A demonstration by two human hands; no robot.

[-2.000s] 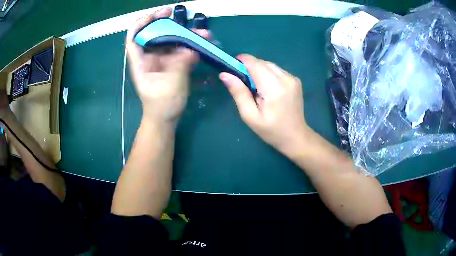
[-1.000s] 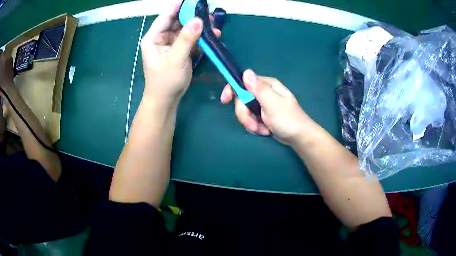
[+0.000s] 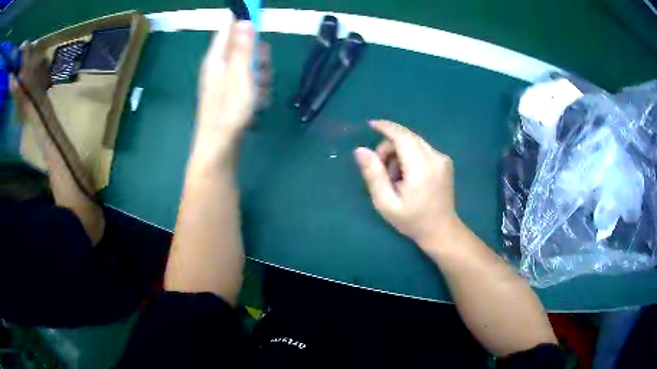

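My left hand (image 3: 229, 90) is blurred and holds the teal-and-black handle (image 3: 253, 13) upright near the top edge of the picture; most of the handle is hidden by the hand or cut off by the edge. My right hand (image 3: 412, 180) is empty over the green bench, thumb and index finger apart, the other fingers curled. Two black handle shells lie side by side on the bench between the hands, one on the left (image 3: 315, 63) and one on the right (image 3: 334, 78), slanting toward the white strip.
A clear plastic bag (image 3: 569, 209) of dark parts, with a white crumpled piece (image 3: 549, 101), lies at right. A cardboard tray (image 3: 124, 94) with dark rectangular parts is at left, beside another person's arm (image 3: 65, 169). A white strip (image 3: 432, 45) borders the far side.
My right hand has let go of the teal-and-black handle and is open. My left hand has carried it up and away. Both black shells now show fully. The view has shifted.
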